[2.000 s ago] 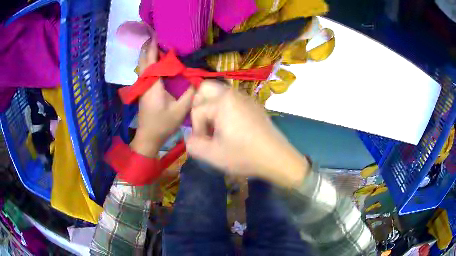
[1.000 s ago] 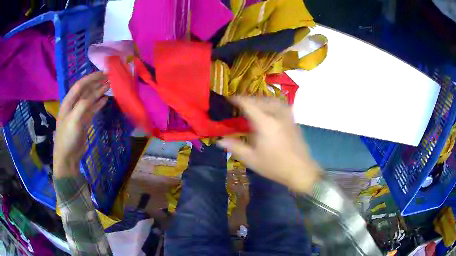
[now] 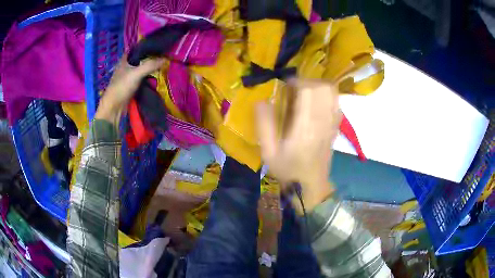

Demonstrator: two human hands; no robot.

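Observation:
A mustard bundle of cut pieces [image 3: 260,108] lies in front of me, tied with a knotted black fabric strip [image 3: 268,75]. A magenta bundle [image 3: 201,48] lies at its left, with another black strip [image 3: 168,37] across it. My left hand [image 3: 129,81] grips the magenta bundle's left edge by the black strip; its fingers are partly hidden. My right hand [image 3: 304,130] is blurred over the mustard bundle, thumb apart from the fingers; whether it holds cloth is unclear. A red strip end [image 3: 140,125] hangs below my left hand, and another red end [image 3: 353,136] shows at right.
A long white board [image 3: 423,119] extends right from under the bundles. A blue crate [image 3: 100,49] with magenta cloth [image 3: 46,70] over it stands at left. Another blue crate [image 3: 434,217] is at lower right. Mustard scraps [image 3: 198,187] lie on the floor below.
The broad red strip has left the top of the bundles. The mustard bundle and its black knot now show in front. My left hand has moved from beside the bundles onto the magenta one.

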